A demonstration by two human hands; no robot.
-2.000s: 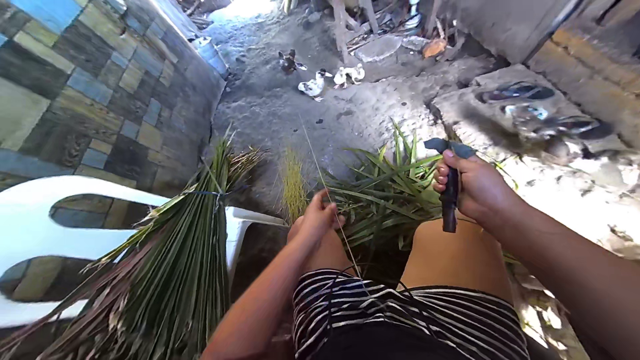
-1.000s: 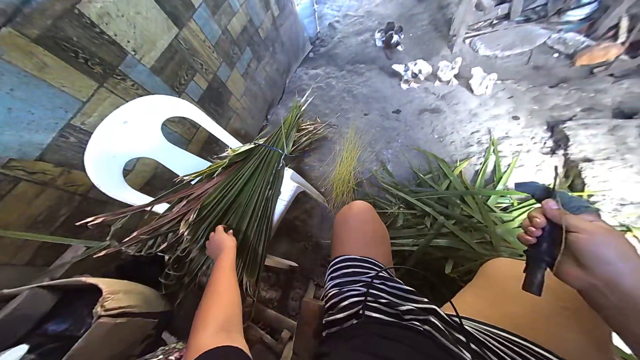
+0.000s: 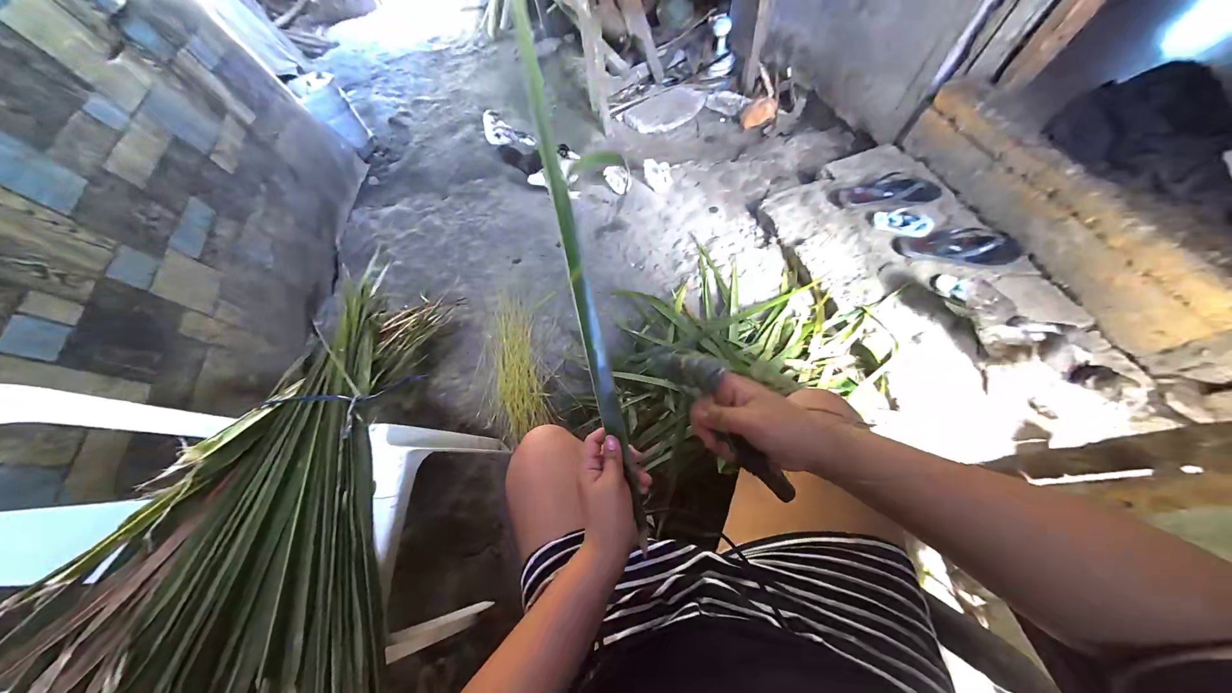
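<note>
My left hand grips a long green palm leaflet near its lower end, and the leaflet stands up and away over the dirt floor. To its right, above my right thigh, my right hand is closed around the dark handle of a knife-like tool; its blurred head points left, beside the leaflet. A large bundle of palm leaflets, bound with a blue tie, lies over a white plastic chair at the left. Thin yellow-green strips lie on the floor beyond my left knee.
A heap of green leaf pieces lies beyond my knees. Several ducklings are farther out on the dirt floor. Flip-flops rest on a stone step at the right, near a wooden sill. A patterned wall borders the left side.
My left hand has moved from the bundle on the chair to between my knees and now holds a leaflet. My right hand still holds the tool, now closer to my left hand.
</note>
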